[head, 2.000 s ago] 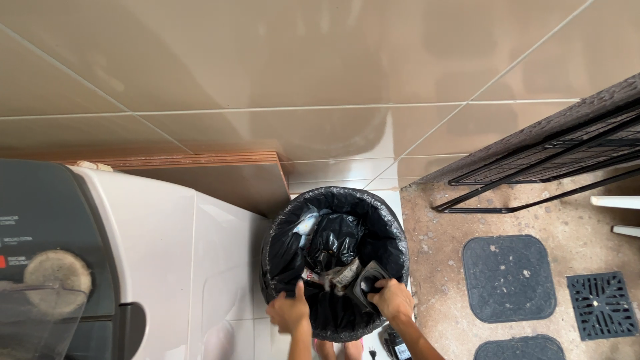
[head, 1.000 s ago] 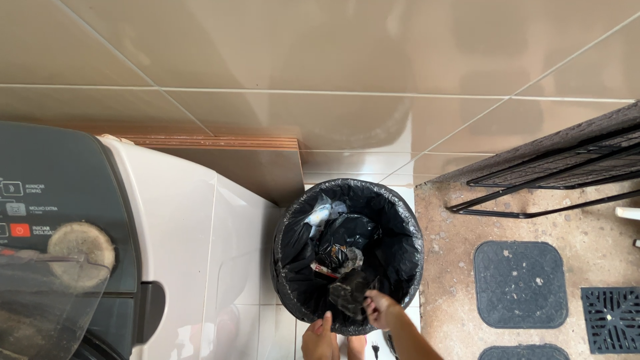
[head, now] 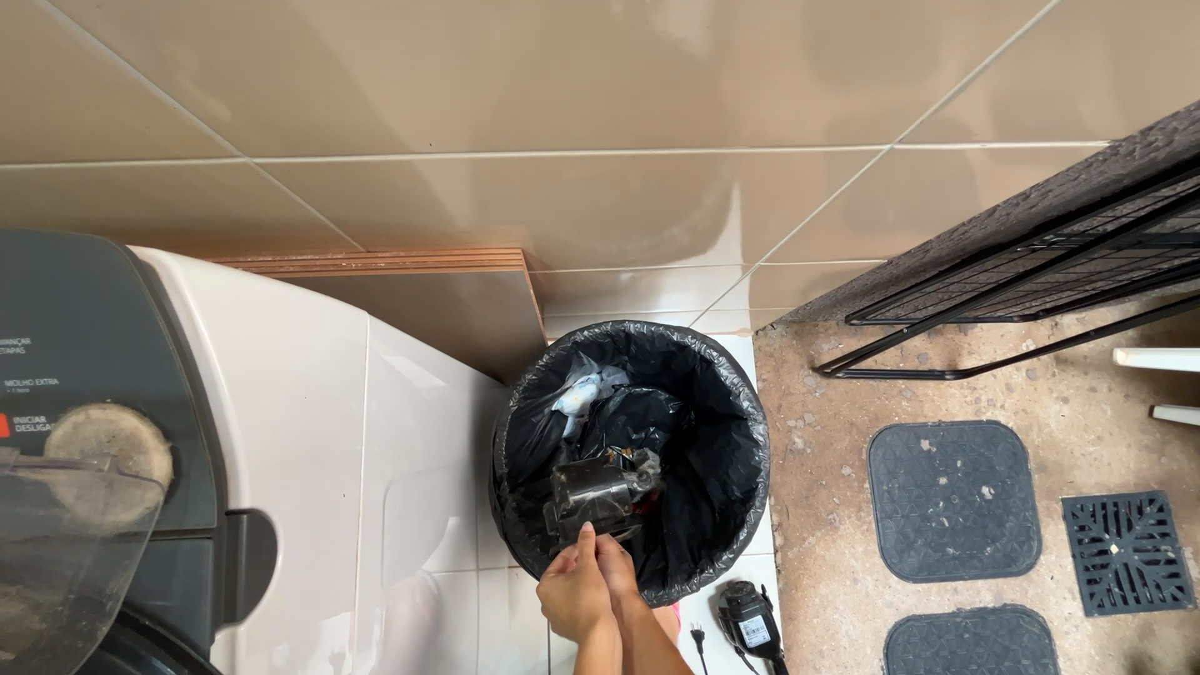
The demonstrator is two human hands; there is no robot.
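A round bin (head: 750, 450) lined with a black plastic bag stands on the white tile floor. Over its near rim, my left hand (head: 572, 586) and my right hand (head: 616, 567) are close together, both gripping a dark, translucent, dusty container (head: 591, 492). That container is held tilted above the bin's opening, and grey fluff (head: 644, 469) shows at its far end. Inside the bin lie a crumpled whitish wrapper (head: 581, 394) and black plastic. Right of my forearms, a black handheld appliance body (head: 749, 619) with a label rests on the floor beside a power plug (head: 697, 637).
A white washing machine (head: 281, 375) with a grey control panel is at the left. Stacked tiles (head: 441, 300) lean on the tiled wall behind it. On the right are a black folded metal rack (head: 900, 373), dark square covers (head: 954, 502) and a floor drain grate (head: 1128, 553).
My left hand has moved from the bin's near-left rim to the container beside my right hand. The container has shifted left over the bin. More of the appliance on the floor now shows.
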